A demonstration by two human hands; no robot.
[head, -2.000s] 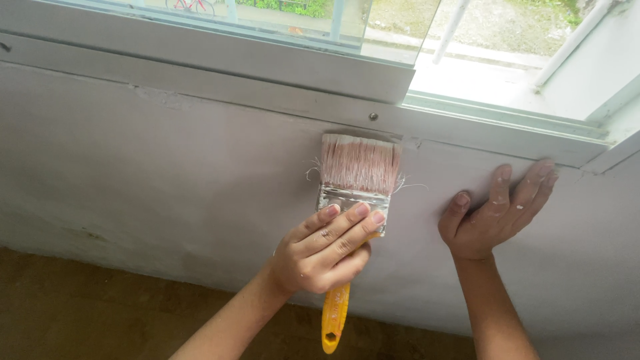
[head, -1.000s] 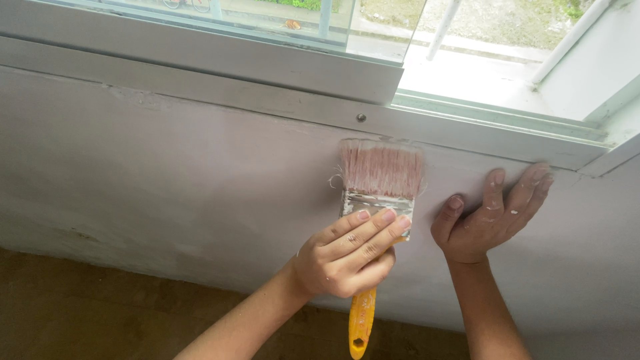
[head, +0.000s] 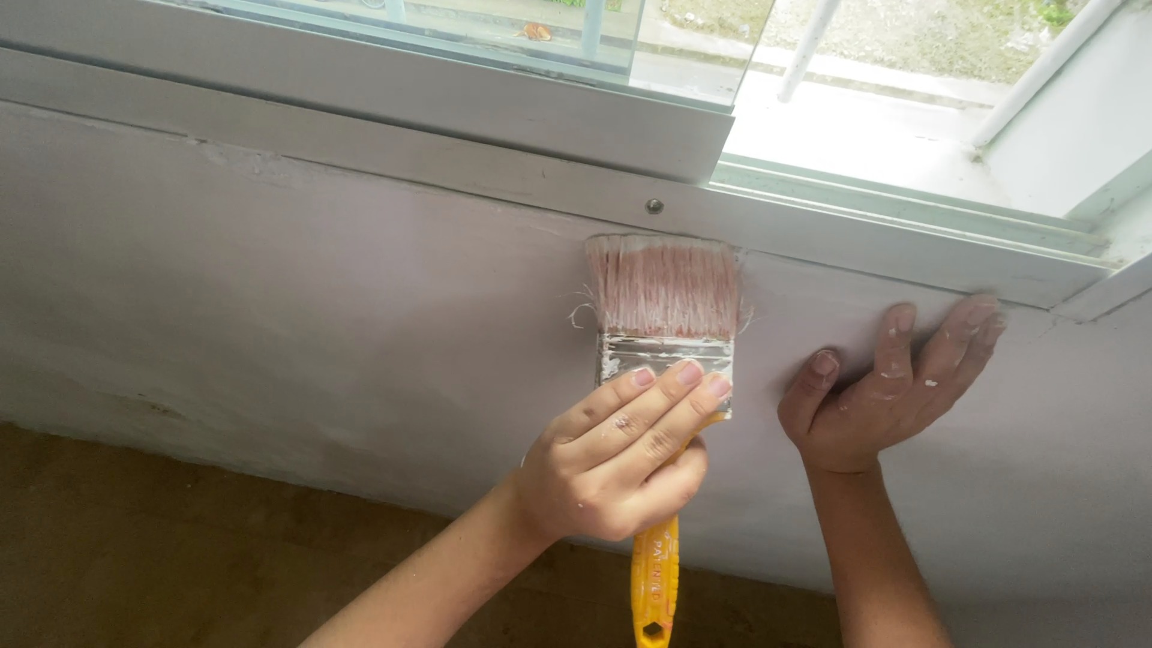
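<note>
A wide paintbrush with pale, pinkish bristles lies flat against the wall just under the window frame. White paint coats its bristle tips and smears its metal ferrule. My left hand is closed around it where the ferrule meets the yellow plastic handle, several fingers lying over the metal; the handle's lower end sticks out below the hand. Right of the brush, my right hand rests on the pale painted wall, holding nothing, its fingers apart and their tips close to the frame's lower edge. Both hands carry flecks of paint.
Above the hands runs the sliding window's metal frame, with a screw in it. Its glass pane stands at the upper middle, and white bars show outside. Below the wall is a brown floor.
Along the frame's lower edge, the brush in my left hand has gone right past the screw, then slightly back left. My right hand has stayed at its place on the wall.
</note>
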